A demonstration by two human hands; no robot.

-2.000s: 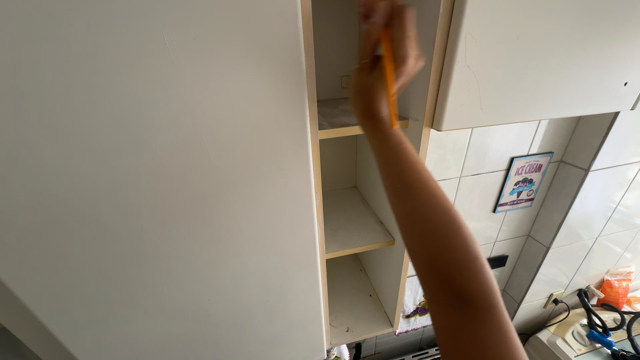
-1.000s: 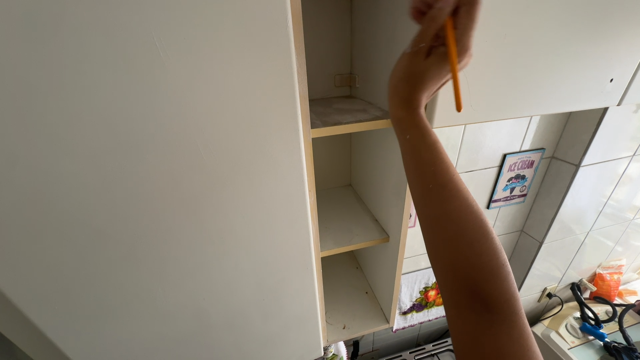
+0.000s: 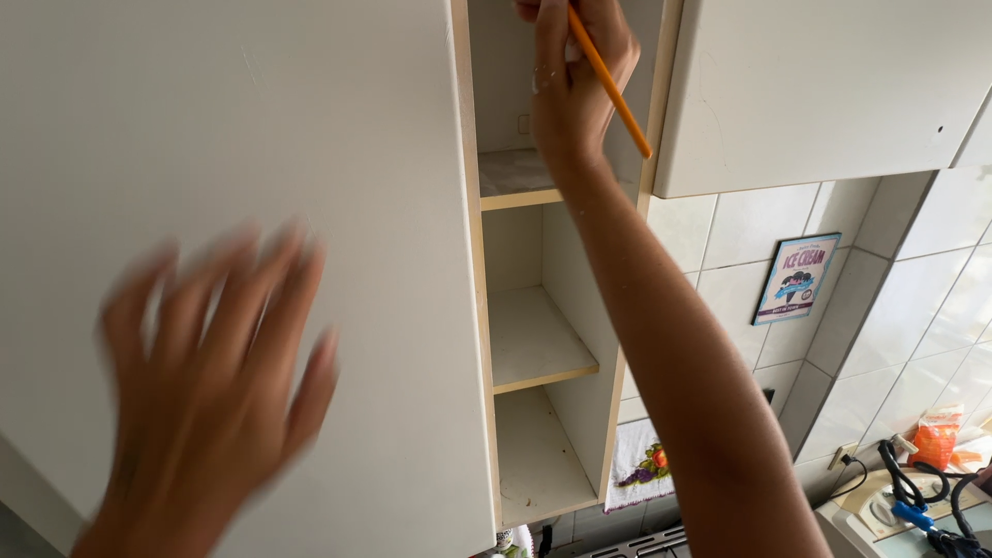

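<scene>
My right hand (image 3: 585,74) is raised in front of the top compartment of a narrow open shelf unit (image 3: 546,372), closed around an orange stick-like handle (image 3: 612,85). The handle slants down to the right; its other end is out of view. White specks mark the skin near the wrist. On the left, my left hand (image 3: 213,349), blurred, is spread with nothing in it, in front of a large white cabinet door (image 3: 372,194). Whether it touches the door I cannot tell.
A white wall cabinet (image 3: 806,85) adjoins the shelves on the right. Below it, an ice-cream sign (image 3: 797,279) is on the tiled wall. A fruit-patterned cloth (image 3: 639,469) hangs beside the stove grate (image 3: 639,545). Black cords (image 3: 903,484) and an orange bag (image 3: 935,438) lie at lower right.
My left hand has come into view at the left. My right hand, still holding the orange handle, has moved left from near the right cabinet to the top compartment.
</scene>
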